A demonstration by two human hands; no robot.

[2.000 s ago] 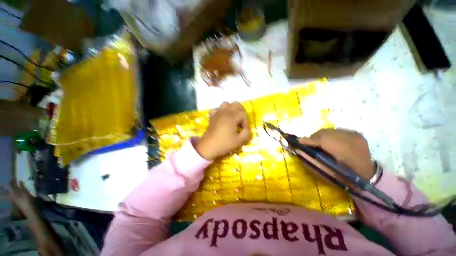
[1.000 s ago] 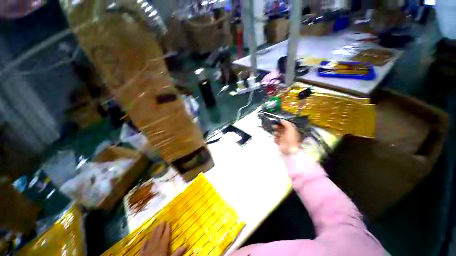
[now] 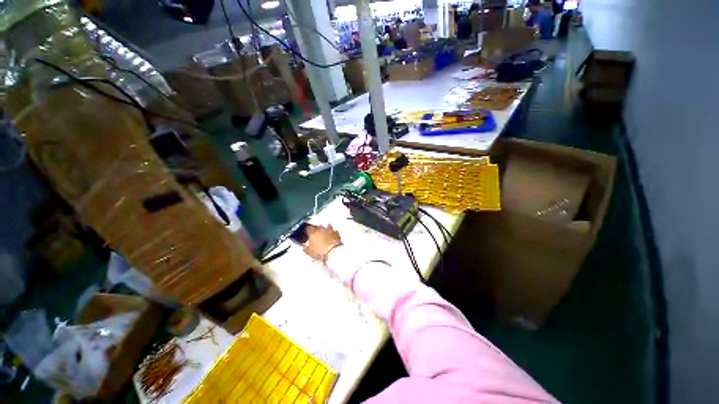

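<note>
My right hand (image 3: 322,241) is stretched far out over the white bench top. Its fingers are at a small dark flat thing (image 3: 299,233), perhaps a smartphone, near the bench's far edge; whether they grip it is too small to tell. My left hand is out of the picture. The golden-yellow panel with a dark grid (image 3: 264,367) lies at the bottom, cut off by the picture's edge. A dark box with black cables (image 3: 382,211), perhaps the soldering station, stands to the right of my hand, with a green reel (image 3: 359,184) behind it.
A tall tape-wrapped cardboard box (image 3: 134,197) stands at the left. A red-brown wire pile (image 3: 162,371) lies beside the panel. Another yellow sheet (image 3: 441,181) lies behind the dark box. A large open carton (image 3: 544,229) stands at the right. A carton with white plastic bags (image 3: 79,359) is at lower left.
The view has swung right from the panel. The soldering iron is no longer in my right hand, which has moved from beside the dark box to the dark flat thing. My left hand has left the picture.
</note>
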